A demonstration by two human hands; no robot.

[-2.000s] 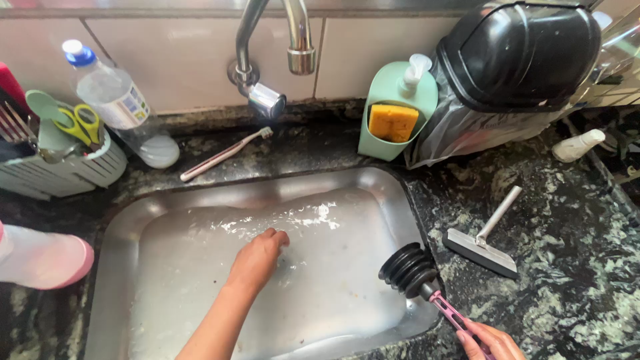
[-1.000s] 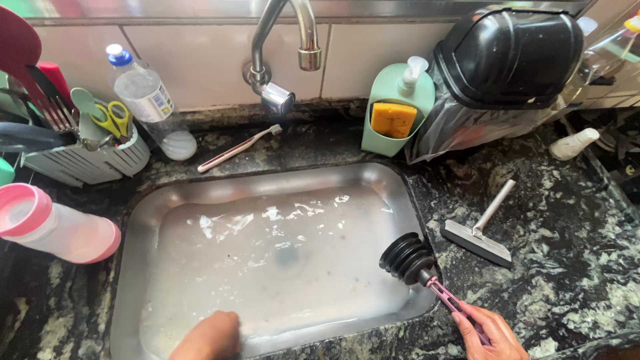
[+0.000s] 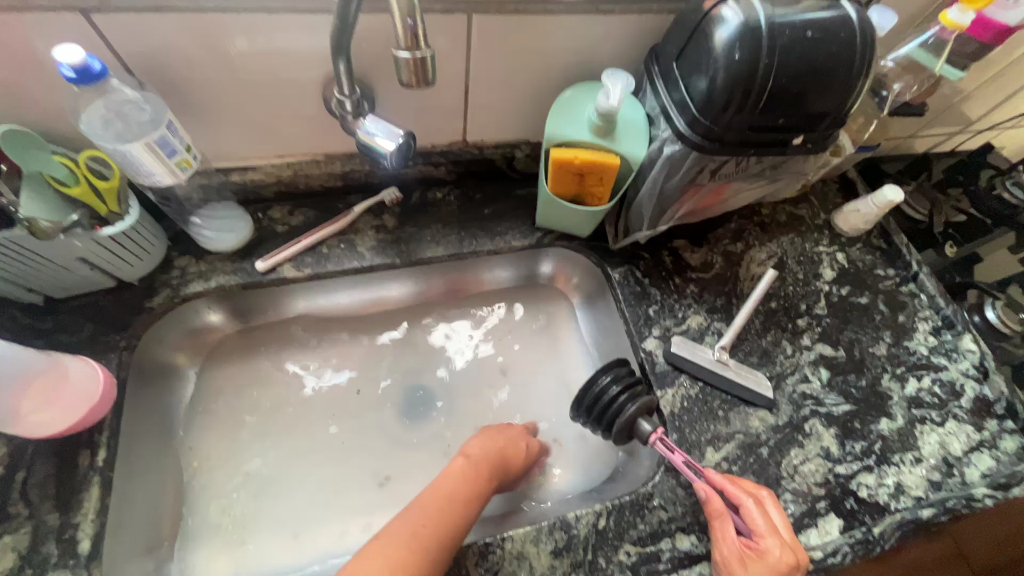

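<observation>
My right hand (image 3: 748, 524) grips the pink plastic handle of a sink plunger (image 3: 614, 404), whose black bellows head is over the right rim of the basin. My left hand (image 3: 504, 456) reaches into the lower right of the stainless steel sink (image 3: 384, 284), at the cloudy water (image 3: 304, 448); its fingertips are partly hidden, so I cannot tell whether they hold anything. A dark round patch, apparently the drain (image 3: 418, 402), shows through the water up and left of that hand. White reflections lie on the water's surface.
Behind the sink are a toothbrush (image 3: 328, 230), a chrome faucet (image 3: 384, 140) and a green soap dispenser (image 3: 560, 212) with an orange sponge (image 3: 582, 176). A small squeegee (image 3: 722, 370) lies right. Left stand a plastic bottle (image 3: 136, 136), a utensil holder (image 3: 72, 256) and a pink-based container (image 3: 60, 392). A black lidded bin (image 3: 768, 72) is back right.
My left hand has moved from the sink's front left to its lower right, nearer the plunger. My right hand still holds the plunger at the right rim.
</observation>
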